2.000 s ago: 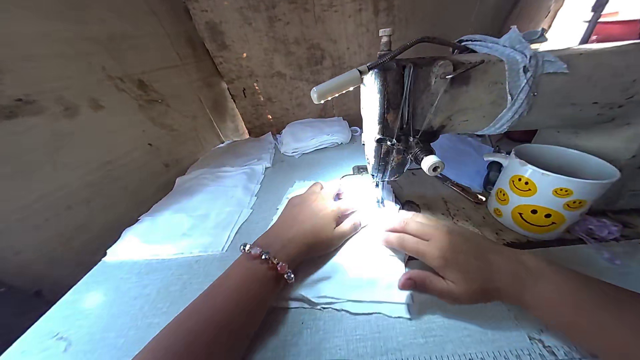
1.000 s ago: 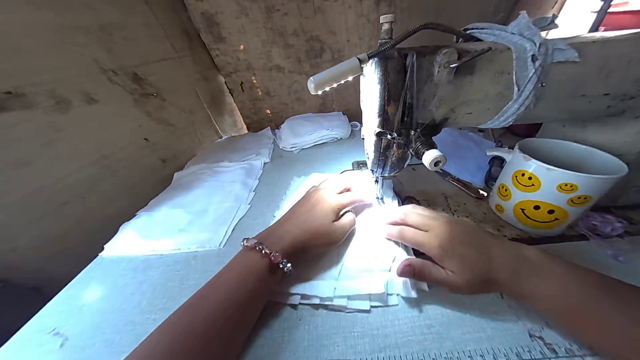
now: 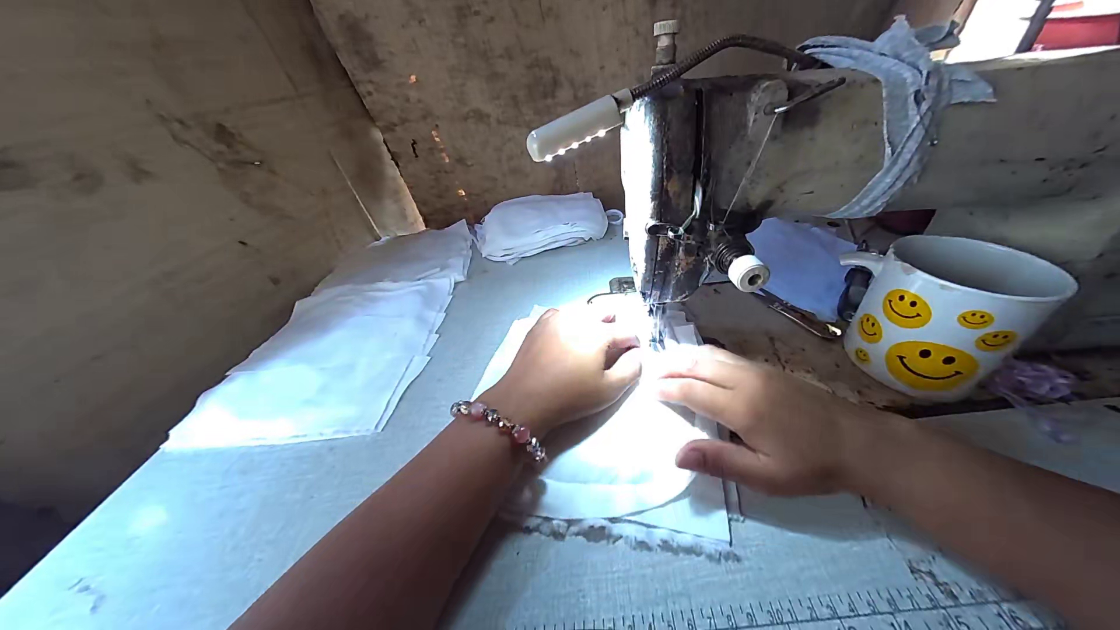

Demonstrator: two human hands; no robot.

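White fabric pieces [image 3: 612,472] lie layered under the presser foot and needle area [image 3: 656,328] of a worn sewing machine [image 3: 674,192]. Glare from the machine's lamp [image 3: 577,128] washes out the stitching spot. Left of the needle, my left hand [image 3: 573,363], with a beaded bracelet [image 3: 499,422] at its wrist, rests on the cloth with fingers bent; whether it pinches the cloth cannot be told. To the right, my right hand [image 3: 757,416] lies on the fabric, fingers toward the needle and thumb apart, pressing it flat without gripping.
Stacked white cloth pieces [image 3: 324,359] lie at the left, with a folded white bundle [image 3: 542,226] behind. A smiley-face mug [image 3: 954,324] stands right of the machine. Grey rag strips [image 3: 910,114] wrap the machine arm. Measuring-tape markings [image 3: 787,612] run along the front. A wooden wall [image 3: 507,96] stands behind.
The fabric under my hands has shifted and its near edge looks different, with a curved layer and a frayed strip now showing. Both hands remain beside the needle.
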